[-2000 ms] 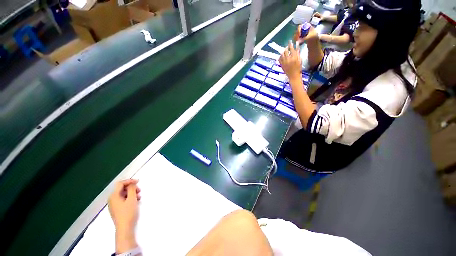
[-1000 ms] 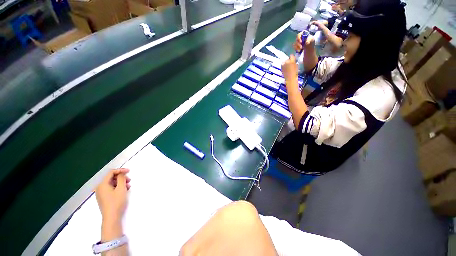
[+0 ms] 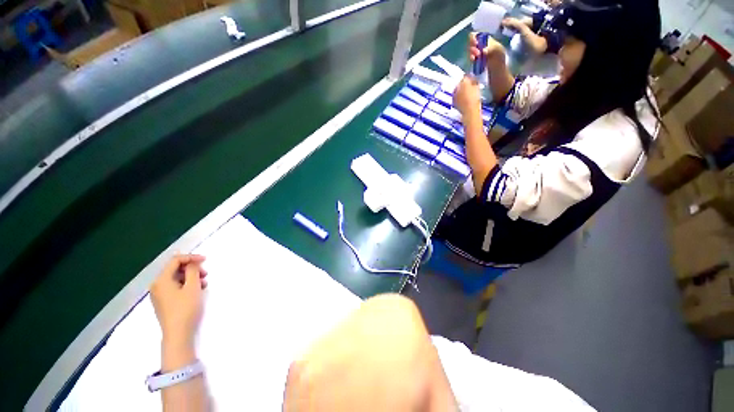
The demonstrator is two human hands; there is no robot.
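My left hand (image 3: pixel 181 294) is over the left part of a large white sheet (image 3: pixel 257 298), with a pale band (image 3: pixel 175 376) on the wrist. Its fingers are loosely curled with a gap between them, and nothing shows in it. A large piece of bare skin, probably my bent right arm (image 3: pixel 366 354), fills the bottom centre close to the camera. My right hand itself cannot be made out. A small blue and white cylinder (image 3: pixel 311 226) lies on the green bench beyond the sheet's edge.
A white power strip (image 3: pixel 386 191) and a loose white cable (image 3: pixel 354 253) lie on the bench. Beyond are rows of blue units (image 3: pixel 418 133) in a clear tray. A neighbour (image 3: pixel 555 177) on the right holds a blue piece. A green conveyor (image 3: pixel 161 169) runs along the left behind a metal rail.
The view has shifted, so the bench things sit a little higher and further left. My left hand stays curled over the sheet. The neighbour's hands have moved slightly, still holding a blue piece.
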